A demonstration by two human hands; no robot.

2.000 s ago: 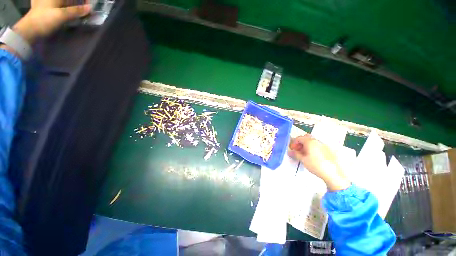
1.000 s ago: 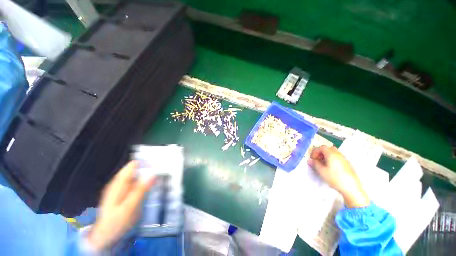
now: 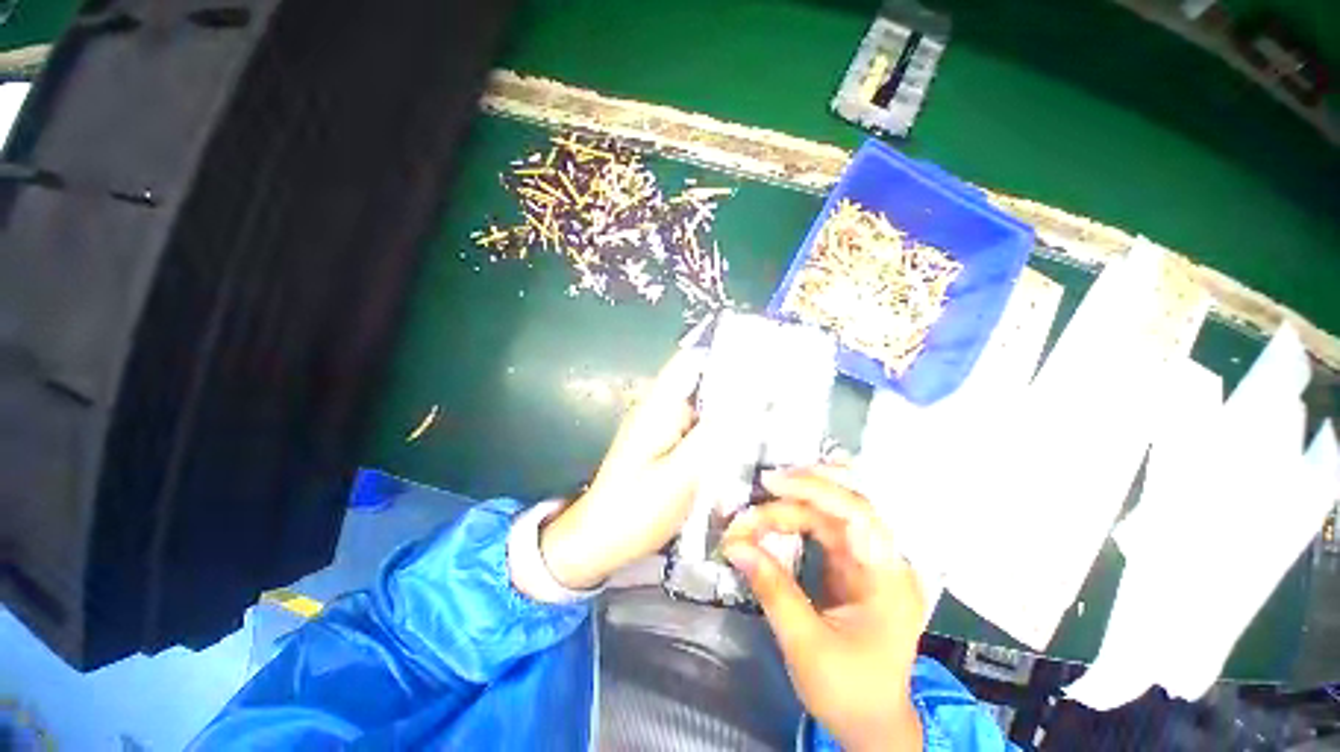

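A phone-sized unit [image 3: 767, 385] with a silvery-white face and dark central slot is held upright in the picture, over the bench's near edge. My left hand [image 3: 639, 478] grips it along its left side. My right hand [image 3: 838, 566] is over its lower part, thumb and fingertips pinched together near the slot; whether a small piece is between them cannot be seen. The blue parts bin [image 3: 995, 294] behind them holds many tiny pale-tan strip parts [image 3: 870, 287].
A tall black foam tray stack [image 3: 279, 294] stands at left. A heap of yellow, white and dark slivers [image 3: 603, 213] lies on the green bench [image 3: 514, 426]. White sheets [image 3: 1014, 470] spread at right, some curling. Another unit [image 3: 891, 71] lies at the far side.
My left hand has brought the unit from beside the black trays to the middle. My right hand has moved from the sheets beside the bin onto the unit. The view has shifted.
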